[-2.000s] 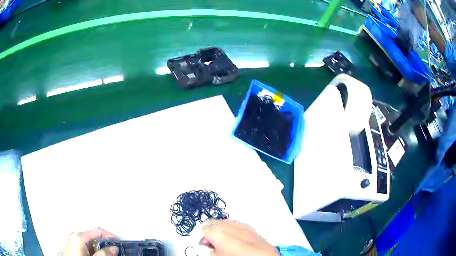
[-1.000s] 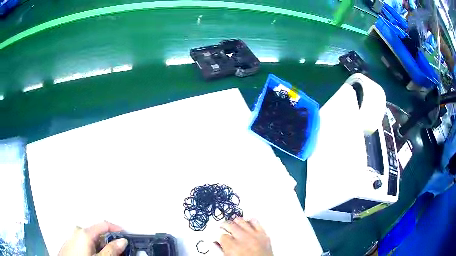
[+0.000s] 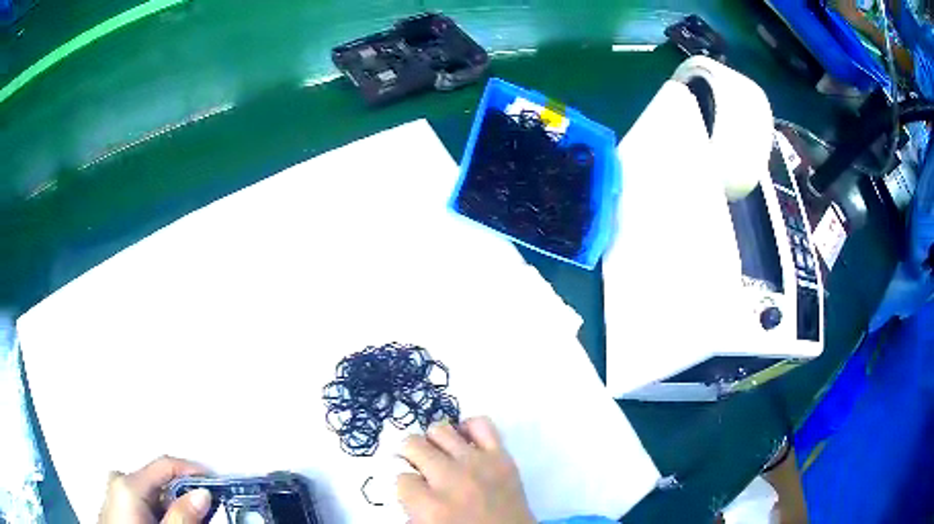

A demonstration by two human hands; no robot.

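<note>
A black plastic housing (image 3: 268, 495) is at the bottom edge, partly cut off, with its cavities showing. My left hand (image 3: 154, 493) grips its left end, thumb on top. My right hand (image 3: 461, 473) is palm down on the white sheet (image 3: 225, 297), fingertips at the lower right edge of a tangled pile of black sealing rings (image 3: 384, 389). Whether its fingers hold a ring cannot be told. One loose ring (image 3: 371, 492) lies on the sheet just left of the right hand, partly hidden by it.
A blue bin (image 3: 533, 184) full of black rings stands behind the sheet. A white tape dispenser (image 3: 676, 256) with a tape roll stands at right. Black housings (image 3: 410, 59) lie on the green belt. Clear plastic film (image 3: 18, 430) is at far left. Another person's hand (image 3: 787, 491) shows at lower right.
The view has shifted, so the bin and dispenser sit higher in the picture. My left hand still holds the housing. My right hand stays beside the pile, its fingers slightly moved.
</note>
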